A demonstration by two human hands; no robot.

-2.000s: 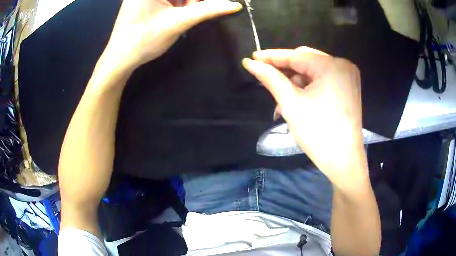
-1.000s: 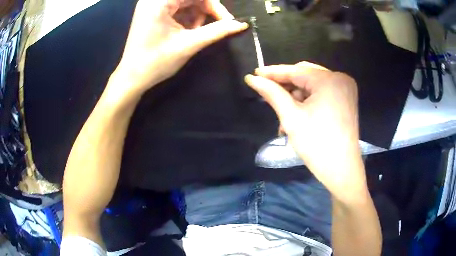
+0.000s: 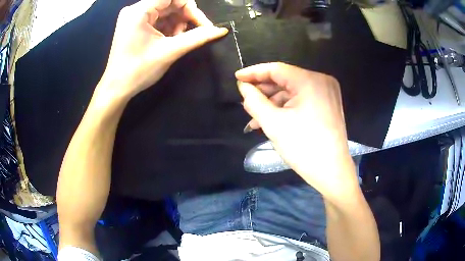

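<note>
A large black garment panel [image 3: 168,117] lies over the table and hangs over its near edge. A thin pale-edged strip or slit [image 3: 237,46] runs on it between my hands; I cannot tell which. My left hand [image 3: 153,48] is at upper left, its thumb and finger pinching the black cloth at the line's far end. My right hand [image 3: 301,112] is right of centre, its thumb and forefinger pinched together on the line's near end. Small blurred metal machine parts [image 3: 251,12] show at the top edge, beyond the line.
Black-handled scissors [image 3: 420,76] lie at the right, with slim silver tweezers or snips [image 3: 448,71] beside them. The white table's edge has a grey band [image 3: 408,133]. Shiny dark scraps [image 3: 6,127] lie at far left. My lap in blue jeans [image 3: 219,211] is below.
Since the first frame, both hands and the pale line sit lower in view, and the whole view has shifted so that things appear further left. Both hands keep their pinch.
</note>
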